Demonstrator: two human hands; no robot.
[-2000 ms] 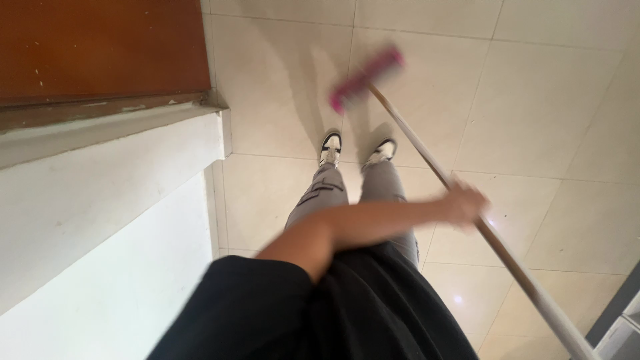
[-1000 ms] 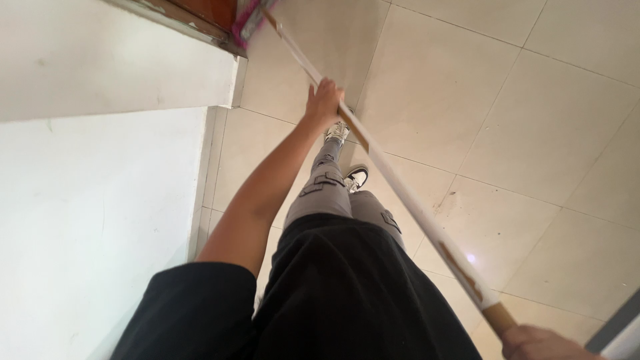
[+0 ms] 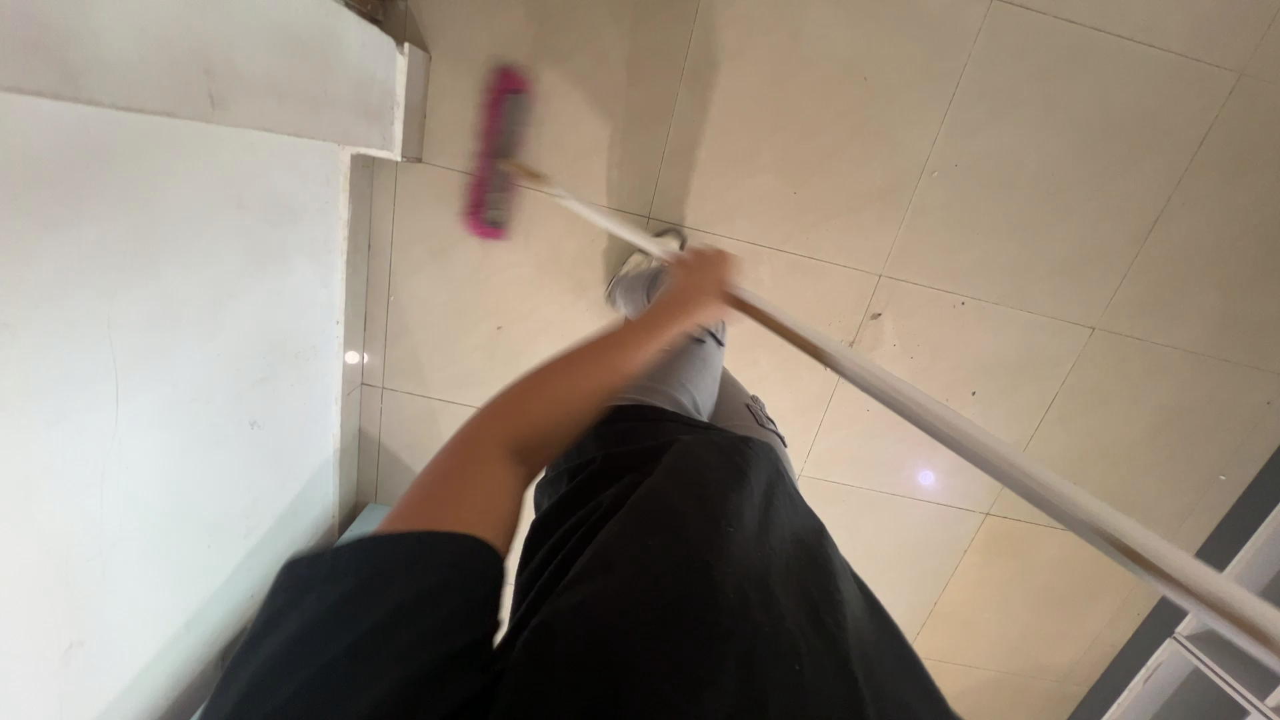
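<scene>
My left hand (image 3: 703,280) is closed around the long white and brown handle (image 3: 930,415) of a broom, in front of my legs. The handle runs from the upper left down to the right edge. At its far end, the blurred pink broom head (image 3: 497,150) is over the tiled floor, right of the wall's corner. My right hand is out of view, and so is the handle's near end.
A white wall (image 3: 170,340) with a projecting ledge (image 3: 250,80) stands on the left. Small dark specks of debris (image 3: 875,316) lie on the tiles right of my legs. A grey and white shelf-like unit (image 3: 1160,670) is at the lower right.
The broom head has moved from beside the dark wooden panel at the upper left onto the tiles nearer my feet. My right hand, on the handle's near end a second ago, has left the view.
</scene>
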